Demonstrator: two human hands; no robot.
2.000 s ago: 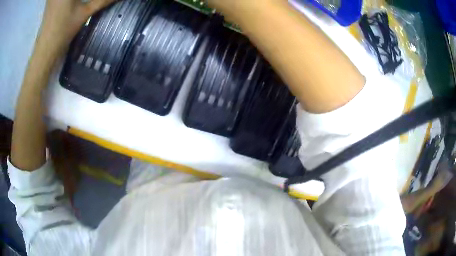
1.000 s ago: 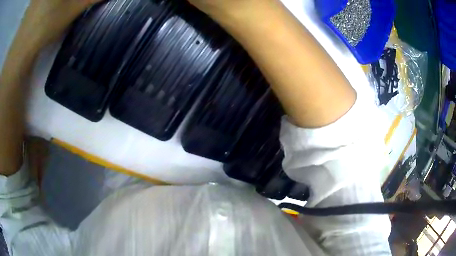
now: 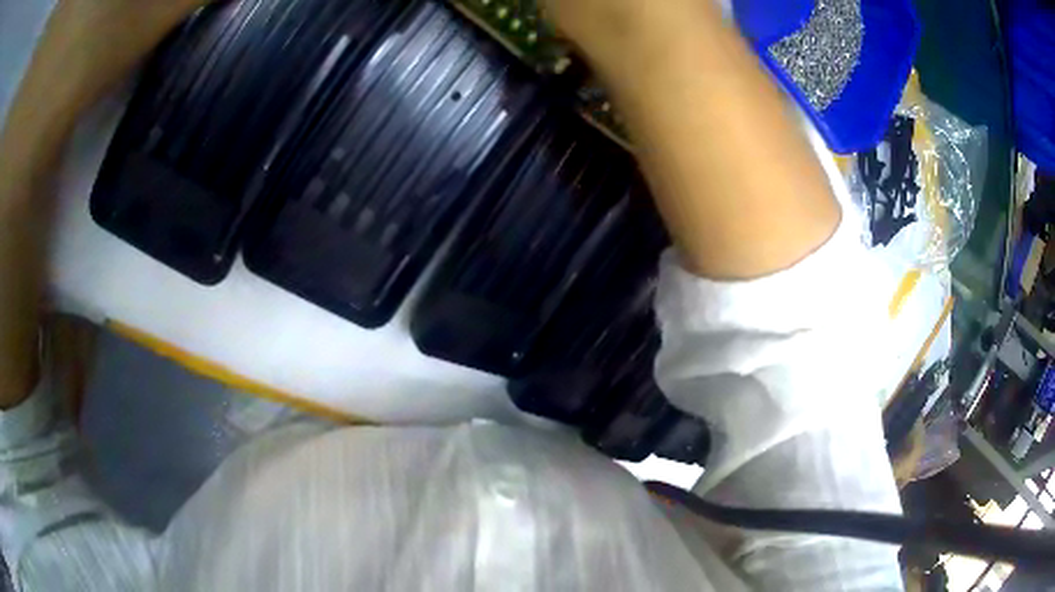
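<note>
Several black ribbed housings [image 3: 336,220] lie side by side in a slanted row on the white table covering [image 3: 289,335]. A green circuit board [image 3: 511,26] shows at the top edge, beside my right forearm, across the upper ends of the housings. My left arm comes up along the left edge and my right arm reaches up from the right. Both hands are cut off by the top edge, so what they hold or touch is hidden.
A blue tray [image 3: 884,106] with silver grains stands at the upper right. Thin black fittings [image 3: 888,191] lie by a crinkled clear plastic bag [image 3: 954,174]. A thick black cord [image 3: 810,518] crosses my right sleeve. Yellow tape [image 3: 220,372] edges the table.
The view has shifted, so the blue tray and its grains show more fully. My right forearm has moved right since one second ago, and the circuit board shows again. The cord lies lower across my sleeve.
</note>
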